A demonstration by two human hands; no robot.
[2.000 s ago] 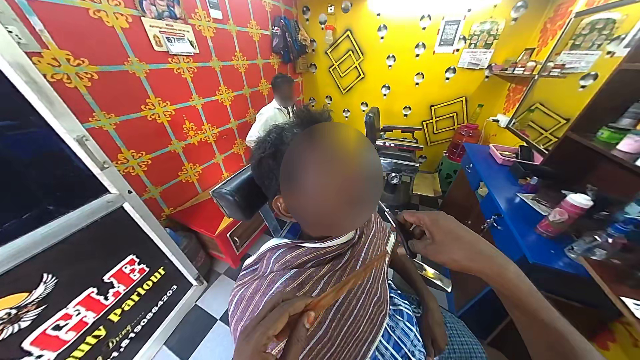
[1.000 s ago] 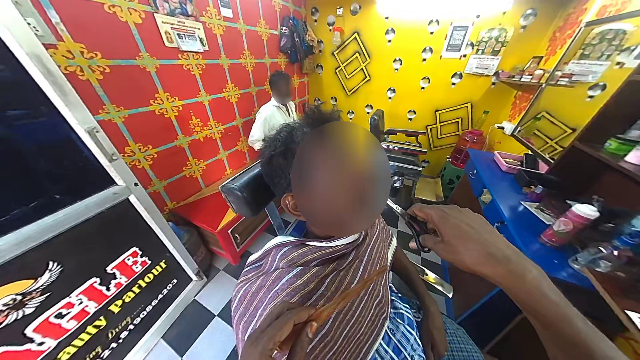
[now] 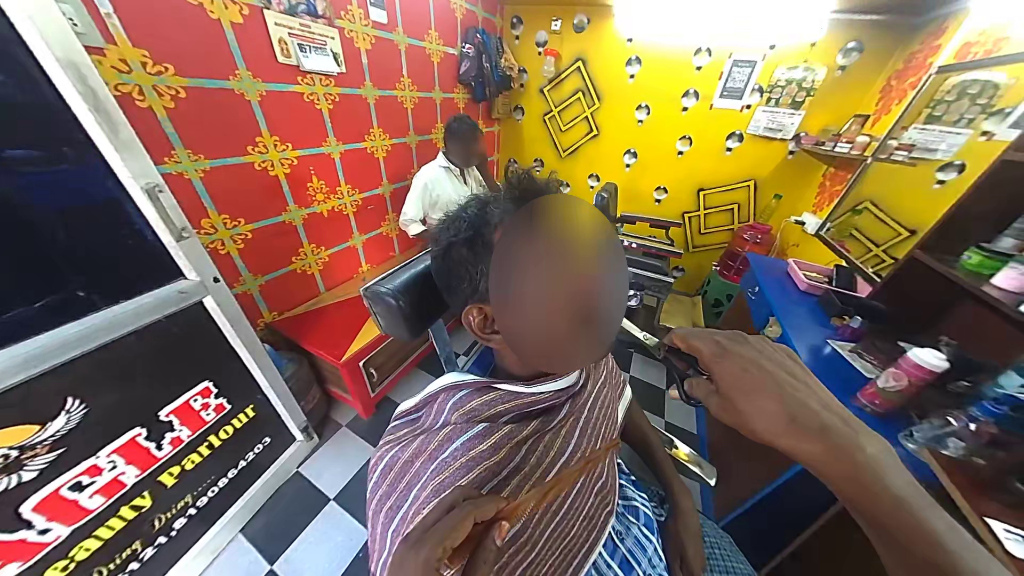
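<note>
My right hand (image 3: 740,384) holds hair scissors (image 3: 664,348) by their dark finger loops, with the metal blades pointing at the blurred lower face of a seated person (image 3: 480,272). Whether the blades touch hair cannot be told. In my left hand (image 3: 460,532) is an orange-brown comb (image 3: 552,488), held at one end in front of the person's chest. A striped cloth (image 3: 488,448) is draped over the person's shoulders and chest, above a blue checked garment (image 3: 632,528). The person's head leans near a black headrest (image 3: 408,294).
A blue counter (image 3: 792,320) at the right bears a pink bottle (image 3: 904,380) and a pink tray (image 3: 828,278). Another person (image 3: 448,184) in a white shirt is behind the chair. A red bench (image 3: 352,344) stands along the red wall, and a glass door (image 3: 152,200) is at the left.
Two seconds ago my right hand held the scissors lower, by the person's shoulder; they have risen beside the lower face. The comb remains over the striped cloth.
</note>
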